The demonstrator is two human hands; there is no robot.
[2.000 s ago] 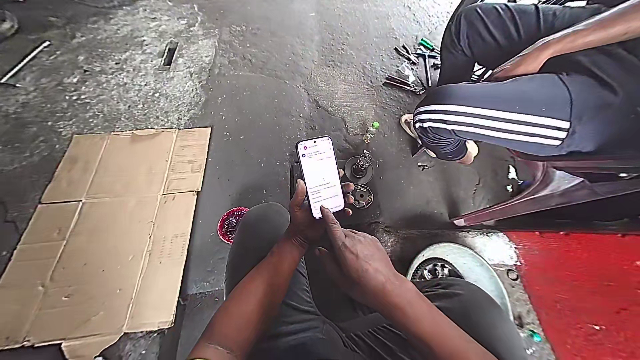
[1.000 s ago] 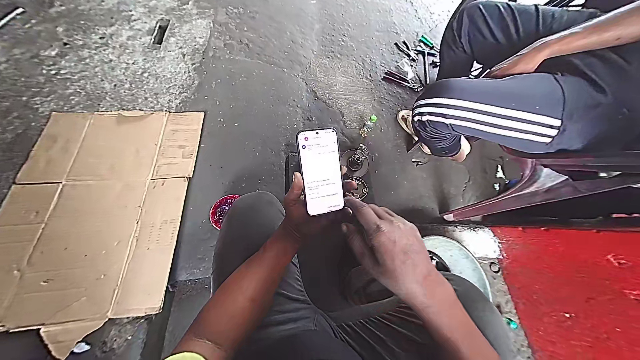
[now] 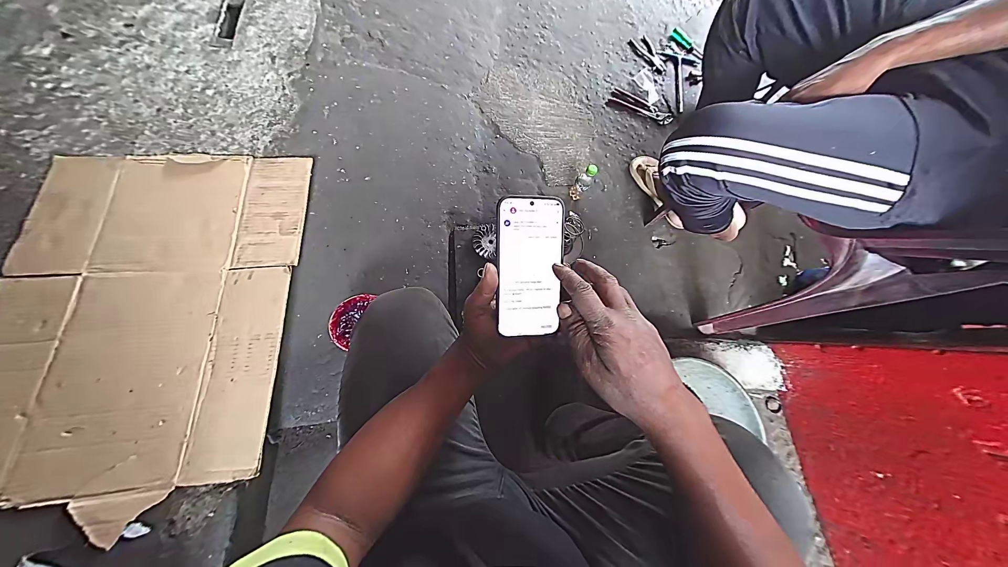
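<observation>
A smartphone [image 3: 530, 264] with a bright, mostly white screen rests upright in my left hand [image 3: 490, 323], whose thumb lies along its left edge. My right hand [image 3: 618, 339] is at the phone's lower right edge, fingers bent and close to the screen's side; whether they touch it I cannot tell. Beyond the phone, partly hidden by it, a finned metal part [image 3: 485, 240] and coiled wire or rings [image 3: 575, 228] lie on the floor. A red bowl [image 3: 345, 321] with small dark things in it stands left of my knee.
Flattened cardboard [image 3: 150, 315] covers the floor at left. A seated person in striped trousers [image 3: 787, 157] is at upper right, by several hand tools [image 3: 650, 98] and a small green-capped bottle [image 3: 587, 178]. A maroon plastic chair [image 3: 850, 291], a pale round basin [image 3: 724, 394] and red floor [image 3: 906, 441] are at right.
My right hand's finger, over the lower part of the screen two seconds ago, is now at the phone's right edge. The phone stays in my left hand.
</observation>
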